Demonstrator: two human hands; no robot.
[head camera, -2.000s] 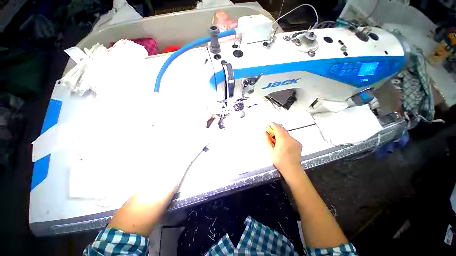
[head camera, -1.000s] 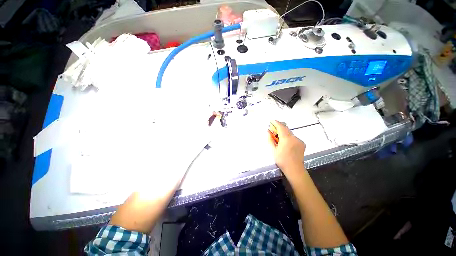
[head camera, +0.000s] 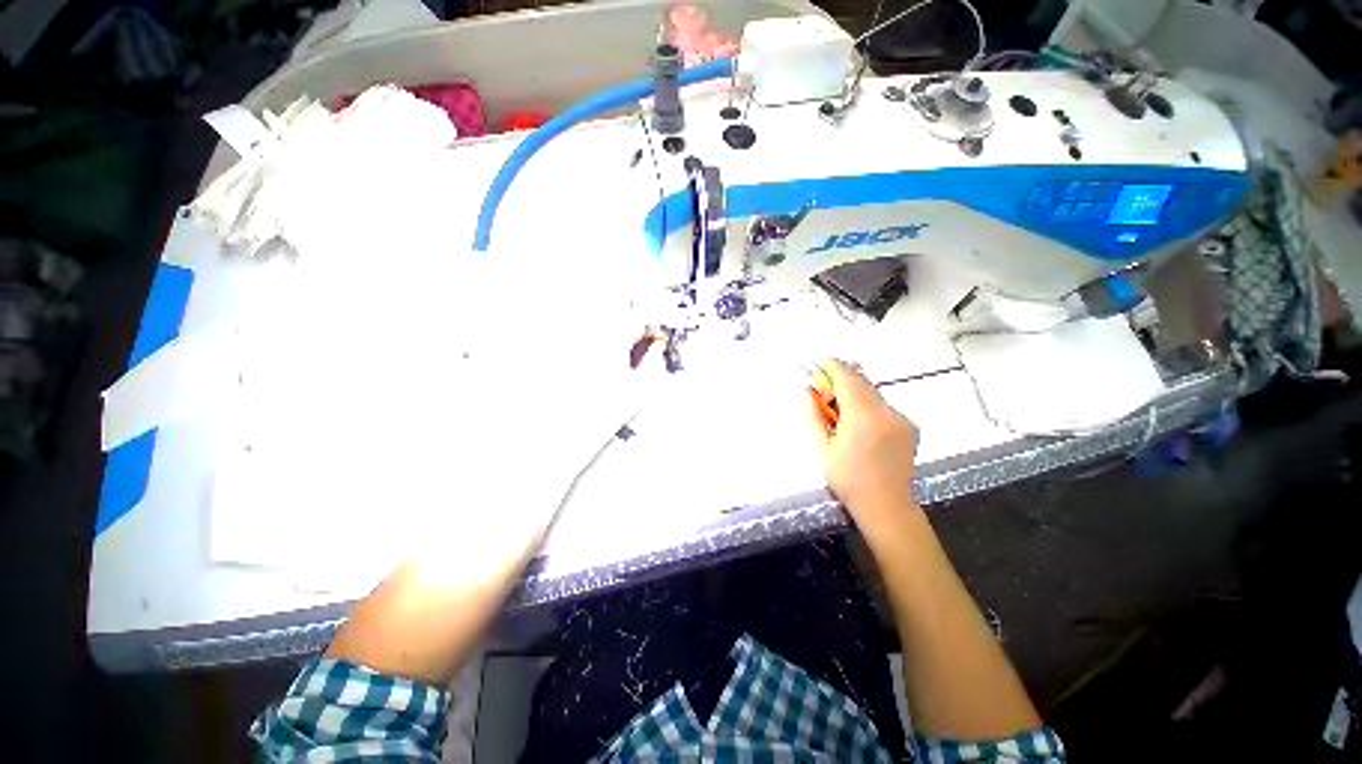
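Observation:
The white sewing machine (head camera: 956, 224) with a blue stripe stands across the table. Its presser foot area (head camera: 680, 336) is at the left end of the head. My right hand (head camera: 866, 440) is closed around orange thread snips (head camera: 825, 400), right of the presser foot. My left forearm reaches up from the lower left; my left hand (head camera: 560, 448) is washed out by glare, so its fingers and grip cannot be told. White fabric (head camera: 329, 448) lies on the left of the table and blends into the bright surface; its edges near the needle are lost.
A crumpled pile of white pieces (head camera: 321, 172) lies back left, before a beige bin (head camera: 553, 67). A blue tube (head camera: 560, 127) curves left of the head. A folded white piece (head camera: 1061, 373) lies right. A black flat object (head camera: 863, 287) is under the arm. The table's grey edge (head camera: 687, 552) is near my lap.
The view has shifted slightly, so the machine and table appear a little further right and higher. Both arms hold nearly the same pose, and the snips remain in my right hand.

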